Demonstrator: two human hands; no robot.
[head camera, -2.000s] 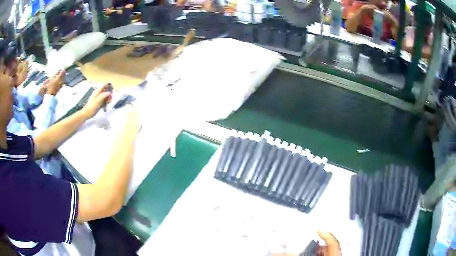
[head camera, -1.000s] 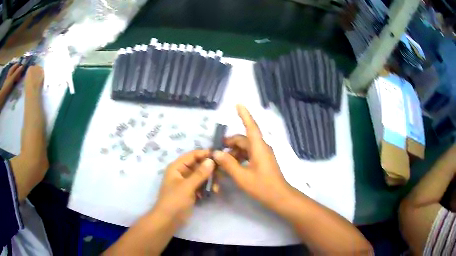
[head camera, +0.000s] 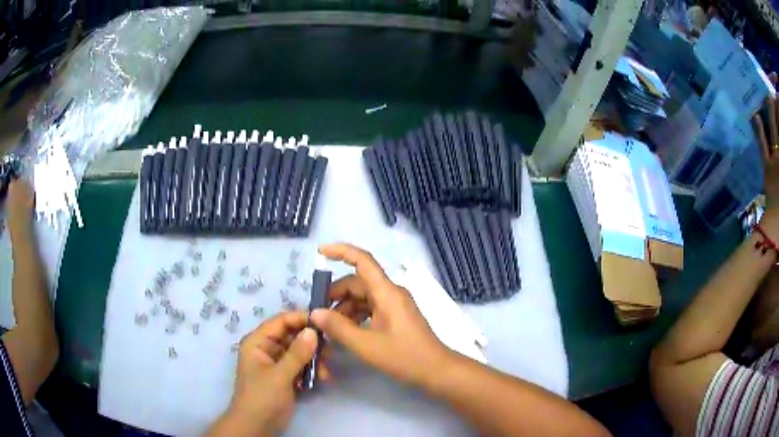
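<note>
My left hand (head camera: 278, 354) and my right hand (head camera: 376, 320) together hold dark pen barrels (head camera: 320, 294) upright over the white mat; whether one or two is hard to tell. My right index finger is extended near its top. Small silvery springs (head camera: 213, 282) lie scattered left of my hands. A row of assembled barrels (head camera: 231, 188) with white tips lies at upper left. A loose pile of dark pen barrels (head camera: 470, 247) lies at upper right of the mat. White inner tubes (head camera: 440, 311) lie below it, partly behind my right hand.
The foam mat (head camera: 171, 401) lies on the green bench. A clear plastic bag (head camera: 128, 77) and white sticks (head camera: 58, 183) are at upper left. Flat cartons (head camera: 623, 213) are stacked at right beside a metal post (head camera: 589, 85). Neighbours' arms (head camera: 709, 316) show at both sides.
The view has swung down and centred on the mat. Both my hands came into view holding the barrel; since the last earlier frame they keep that hold. The white inner tubes show more clearly.
</note>
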